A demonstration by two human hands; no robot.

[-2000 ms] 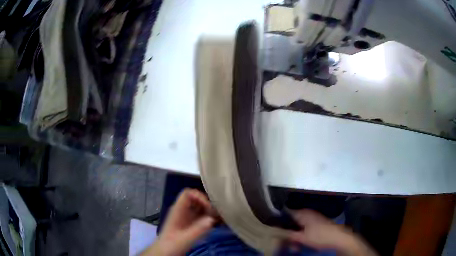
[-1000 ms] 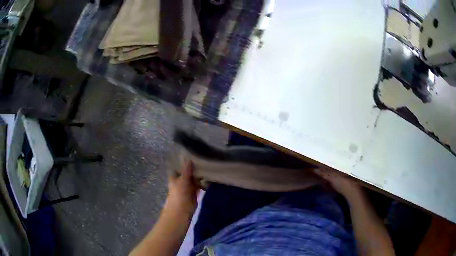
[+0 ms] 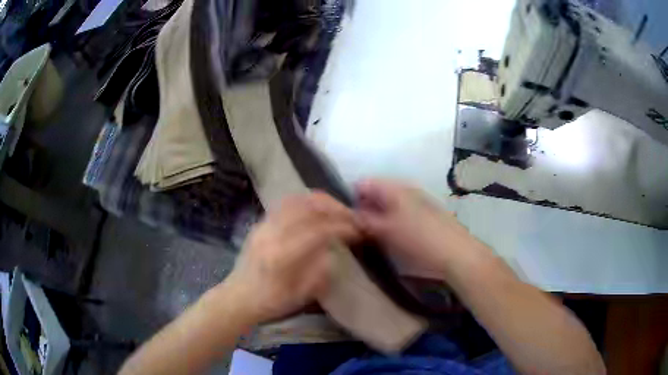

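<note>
A beige-and-brown garment strip (image 3: 260, 130) runs from the plaid cloth at the upper left down to the lap, its beige half left of the brown. My left hand (image 3: 297, 249) is closed on the middle of the strip. My right hand (image 3: 403, 223) grips the strip's brown edge beside it; both hands are blurred and their fingertips are partly hidden. The strip's lower end hangs below my hands over the table's front edge. A bundle of cut pieces (image 3: 176, 110), beige and brown, lies left of the strip.
The off-white sewing machine (image 3: 546, 66) stands at the right, with its needle plate (image 3: 480, 130) in the white table (image 3: 388, 102). Plaid cloth (image 3: 139, 194) hangs over the table's left edge. Another beige piece (image 3: 293, 331) lies at the lap. A white-framed item (image 3: 55, 337) stands lower left.
My hands have risen from the lap to the table's front edge and come close together. The strip now stretches up toward the bundles. The view has shifted, showing more of the machine.
</note>
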